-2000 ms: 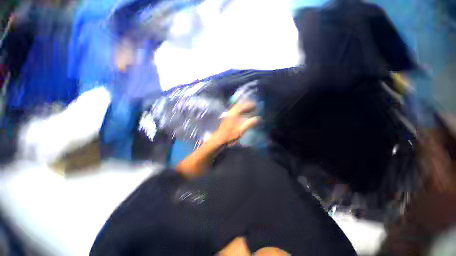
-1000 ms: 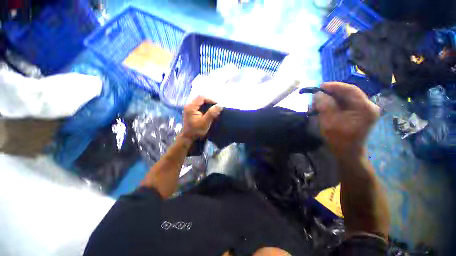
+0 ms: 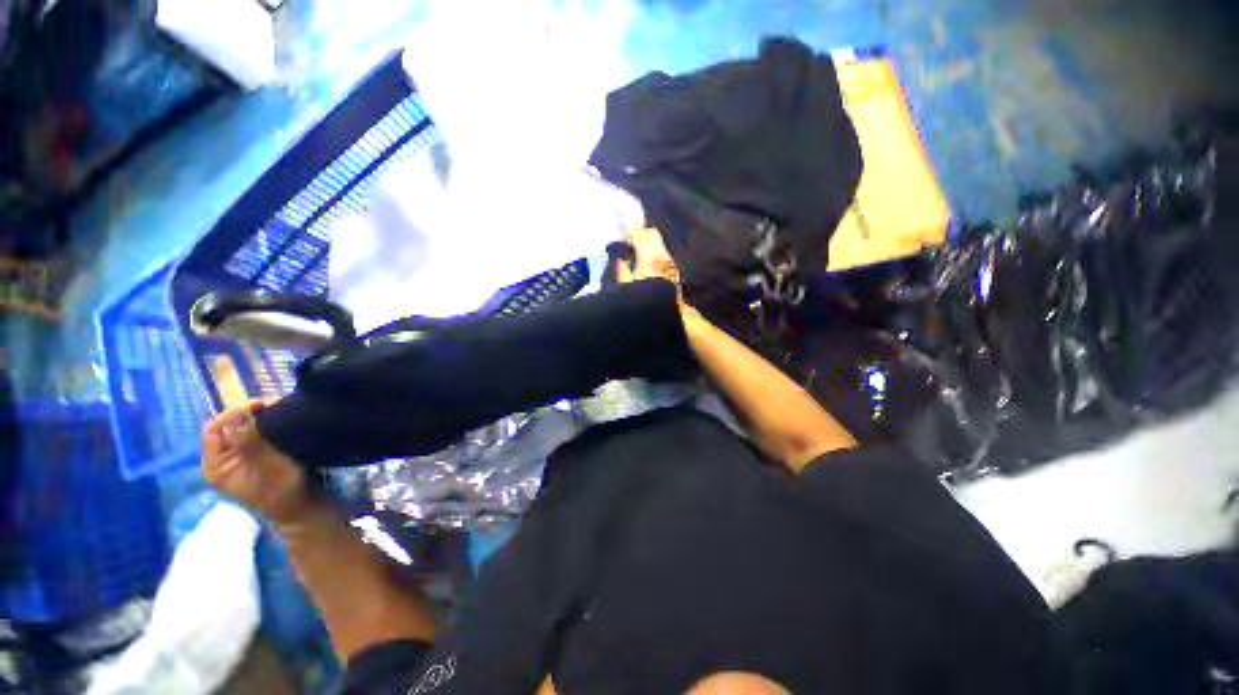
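Observation:
A dark folded garment (image 3: 489, 373) lies lengthwise in front of me, over the bagging arm. The arm's curved dark and metal end (image 3: 265, 321) sticks out past the garment's left end. My left hand (image 3: 249, 452) is closed on the garment's left end. My right hand (image 3: 650, 258) is at the garment's right end, partly hidden by it; its grip cannot be made out.
Unbagged dark garments (image 3: 747, 149) lie on a yellow-tan carton (image 3: 897, 163) ahead right. Shiny bagged garments (image 3: 1006, 340) are heaped at the right, beside a white surface (image 3: 1141, 475). A blue crate (image 3: 319, 177) with white sheets stands ahead left.
The view has swung right, bringing the carton and bagged heap into sight. The garment now extends between both hands, with the curved metal end at its left.

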